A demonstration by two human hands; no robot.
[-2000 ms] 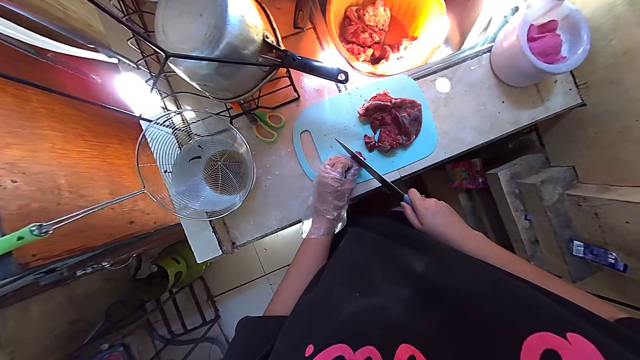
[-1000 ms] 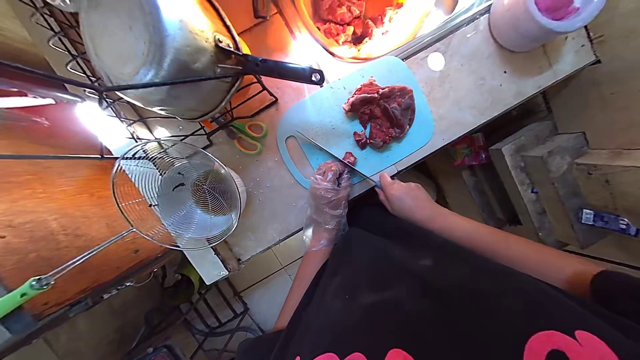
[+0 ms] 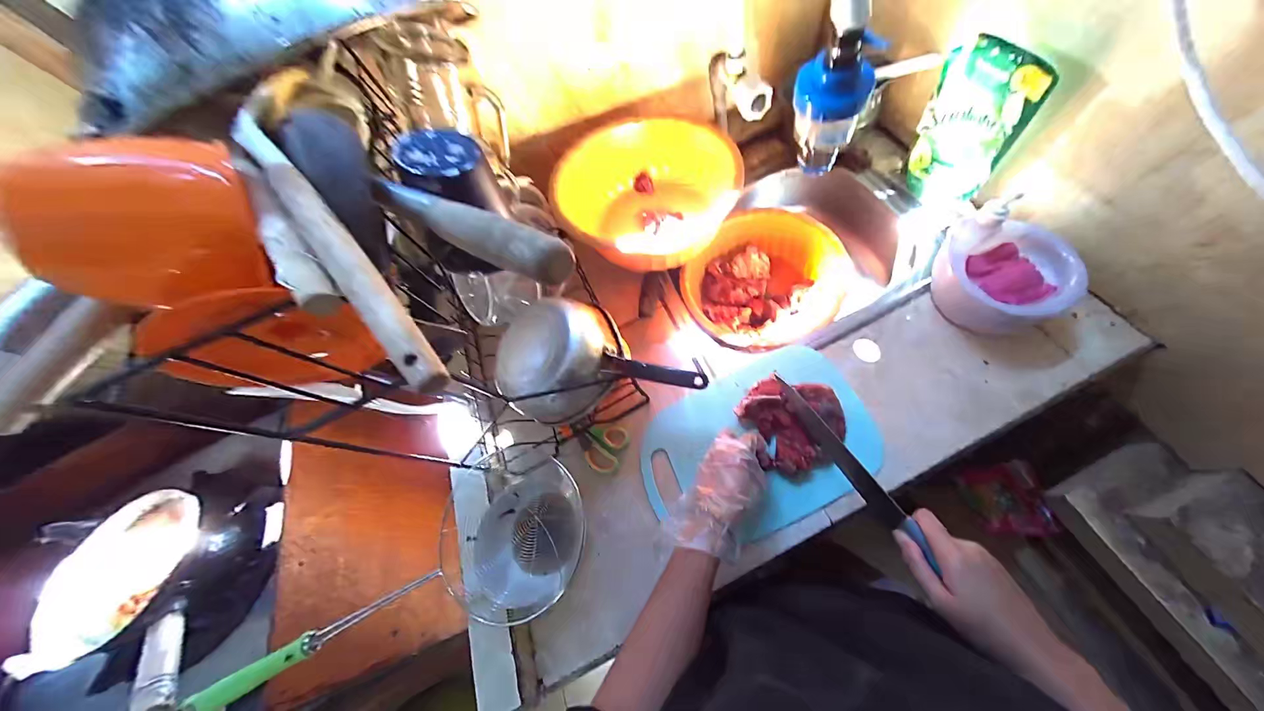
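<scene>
A light blue cutting board (image 3: pixel 681 434) lies on the counter with a slab of raw red meat (image 3: pixel 820 400) on it. My left hand (image 3: pixel 726 484), in a clear plastic glove, rests on the board at the meat's lower left edge; whether its fingers grip the meat is hard to tell. My bare right hand (image 3: pixel 953 568) holds a long kitchen knife (image 3: pixel 854 469) by its blue handle, and the blade lies across the top of the meat.
Behind the board, an orange basin (image 3: pixel 839 262) holds more raw meat beside a yellow-orange bowl (image 3: pixel 647 138). A white tub (image 3: pixel 987 311) stands right. Left are green-handled scissors (image 3: pixel 604 449), a saucepan (image 3: pixel 553 360) in a wire rack, a strainer (image 3: pixel 513 548) and a frying pan (image 3: pixel 227 583).
My right hand has moved the knife from beside my left hand onto the larger slab of meat. My left hand is now at that slab's edge. The view has swung and takes in more.
</scene>
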